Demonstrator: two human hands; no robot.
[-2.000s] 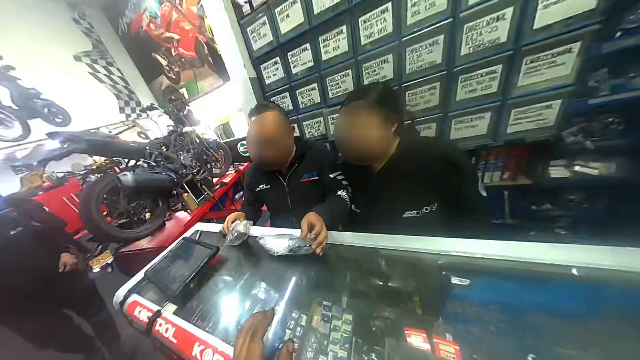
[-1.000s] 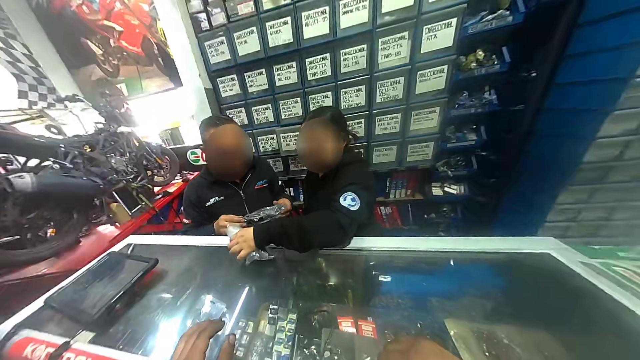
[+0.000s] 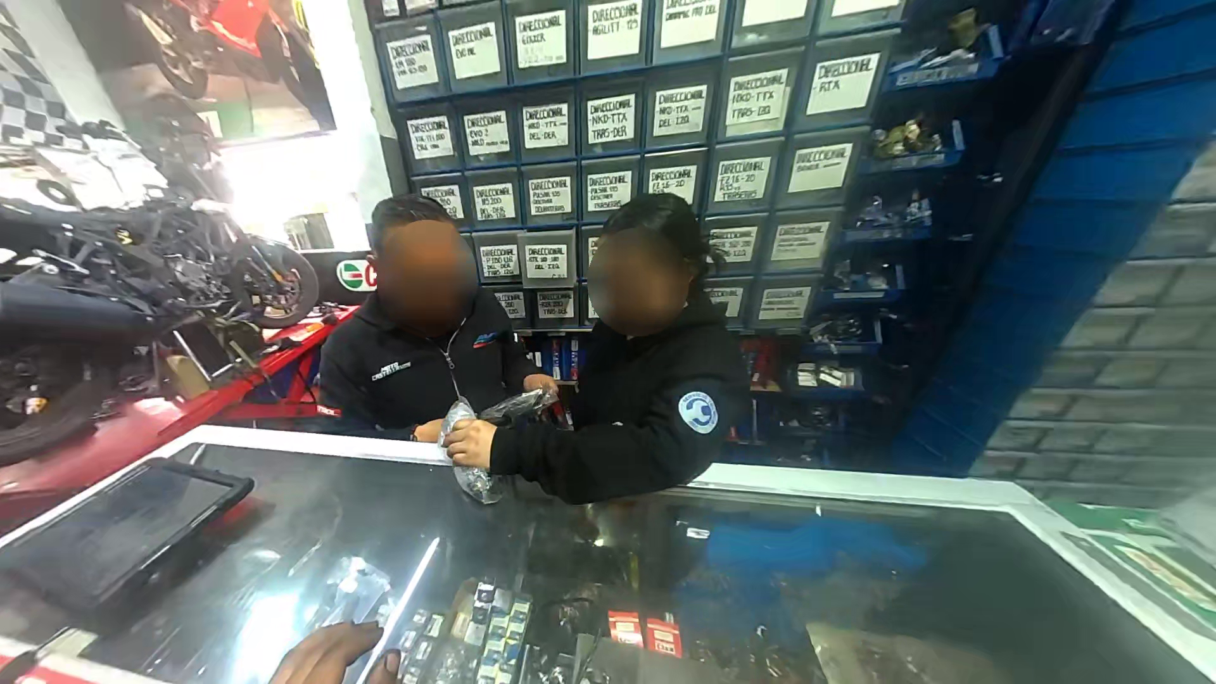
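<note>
At the bottom edge, my left hand (image 3: 328, 655) rests on the glass counter top (image 3: 589, 541), its fingers apart and nothing seen in them. My right hand is out of the picture. Small boxed goods (image 3: 494, 632) and two red-and-white packets (image 3: 644, 634) lie under the glass to the right of my left hand. Across the counter, one person grips a clear plastic bag (image 3: 475, 480) by its middle, over the counter's far edge. The person beside them holds another shiny plastic bag (image 3: 520, 405) with dark contents.
A black tablet (image 3: 128, 532) lies on the counter's left side. Labelled drawers (image 3: 613, 119) cover the back wall, with blue open bins (image 3: 902, 218) at their right. A motorcycle (image 3: 104, 285) stands on a red lift (image 3: 275, 380) at the back left.
My right hand, seen at the bottom edge one second ago, has gone out of view. The person at the right has reached across and taken hold of a clear bag. The view has swung right.
</note>
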